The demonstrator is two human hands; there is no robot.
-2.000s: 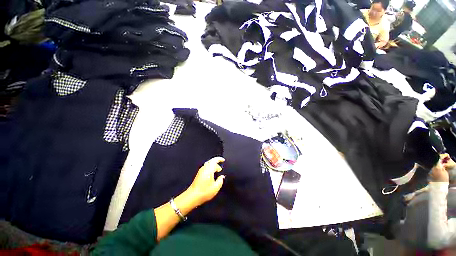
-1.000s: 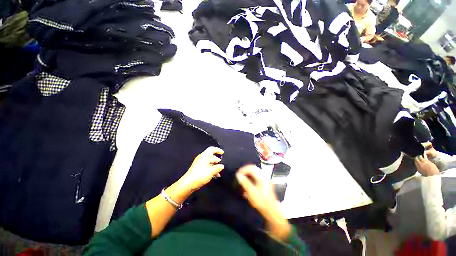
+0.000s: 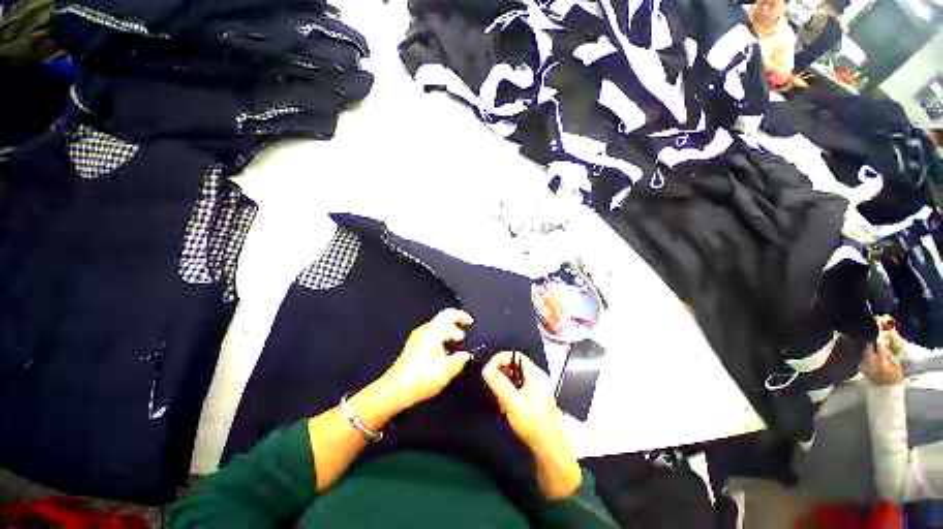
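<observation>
A navy garment [image 3: 341, 341] with a checked patch lies flat on the white table in front of me. My left hand [image 3: 429, 356] pinches the garment near its edge, with a tiny pale spot at the fingertips. My right hand [image 3: 522, 393] is close beside it, fingers curled around a small dark tool [image 3: 516, 368] that looks like snips. The fingertips of both hands nearly meet. Any needle or thread is too small to make out.
A round dish [image 3: 567, 306] with red contents and a flat black rectangle [image 3: 579, 380] lie right of the garment; small silvery pieces [image 3: 533, 225] are above. Navy garments [image 3: 93, 310] lie left, a black-and-white heap [image 3: 641, 93] across. Another person's hand [image 3: 881, 362] is at right.
My right hand came in from out of view and now stays by my left hand, its fingers closed on the small dark tool. My left hand stays at the garment.
</observation>
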